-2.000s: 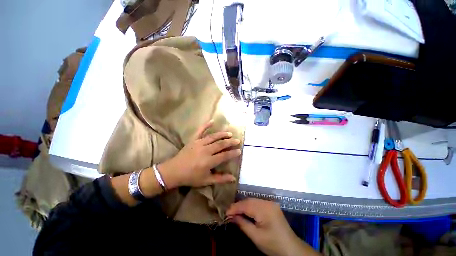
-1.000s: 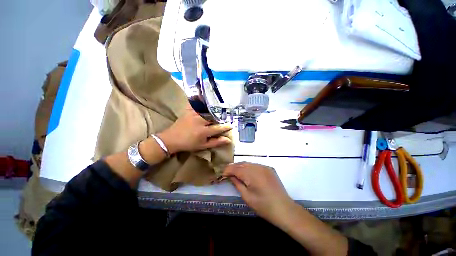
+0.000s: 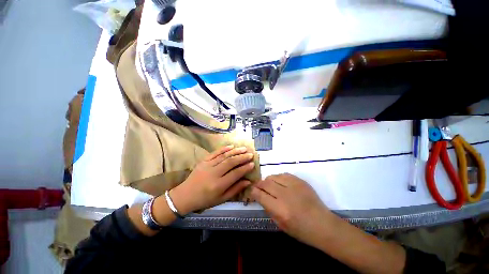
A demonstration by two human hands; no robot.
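Observation:
The tan garment piece (image 3: 155,152) lies on the white table, running from under the machine head to the front edge, with folds on its left part. The presser foot area (image 3: 244,126) is lit, and cloth lies at it. My left hand (image 3: 220,174) rests on the cloth just in front of the foot, fingers spread over it, with bracelets on the wrist. My right hand (image 3: 287,203) pinches the cloth's right edge near the table's front edge, close to my left fingertips. The grey knurled guide (image 3: 262,140) stands right of the foot.
The white machine head (image 3: 241,32) spans the back. A dark, brown-edged phone (image 3: 397,85) is at the right. Snips (image 3: 348,123), a pen (image 3: 415,155) and scissors (image 3: 446,174) lie to the right. Brown strips (image 3: 120,48) are far left; a cloth pile (image 3: 78,230) hangs lower left.
The cloth and both hands have shifted away from me, toward the machine, since the oldest frame. My left hand has moved back slightly from the foot since the middle frame. The view has also shifted.

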